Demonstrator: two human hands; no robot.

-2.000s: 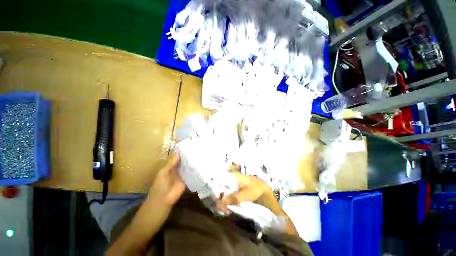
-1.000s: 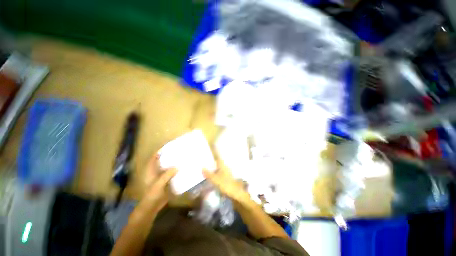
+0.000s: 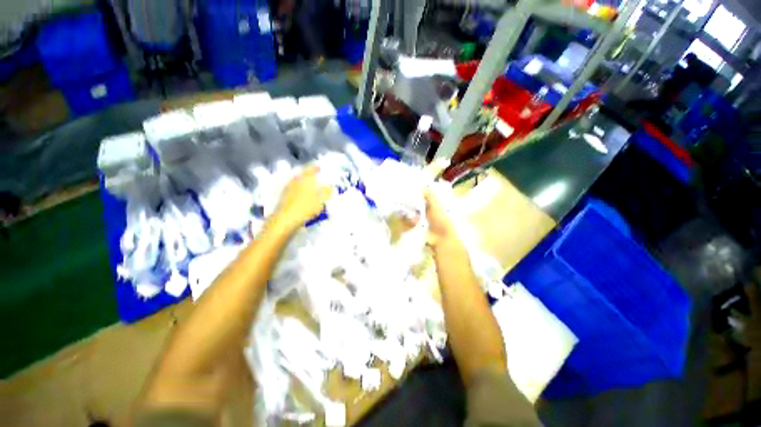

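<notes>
White units with cords in clear bags (image 3: 334, 279) lie in a dense, overexposed pile on the bench in front of me. White boxes (image 3: 171, 133) stand in a row on a blue sheet (image 3: 133, 307), their bagged cords towards me. My left hand (image 3: 304, 196) reaches over the pile to the blue sheet's near side, its fingers among white units. My right hand (image 3: 432, 215) is at the pile's right side, against white bagged material. Glare and overlap hide both sets of fingertips, so any grip is unclear.
A clear bottle (image 3: 419, 140) stands behind my right hand by a grey metal post (image 3: 480, 83). A cardboard piece (image 3: 505, 221) lies right of the pile. Blue crates (image 3: 613, 292) stand at the right, red bins (image 3: 517, 104) behind. The green conveyor (image 3: 58, 279) is at left.
The view has swung right and up towards the units. The white housing held in both hands is no longer distinct. My hands have moved apart and forward into the pile.
</notes>
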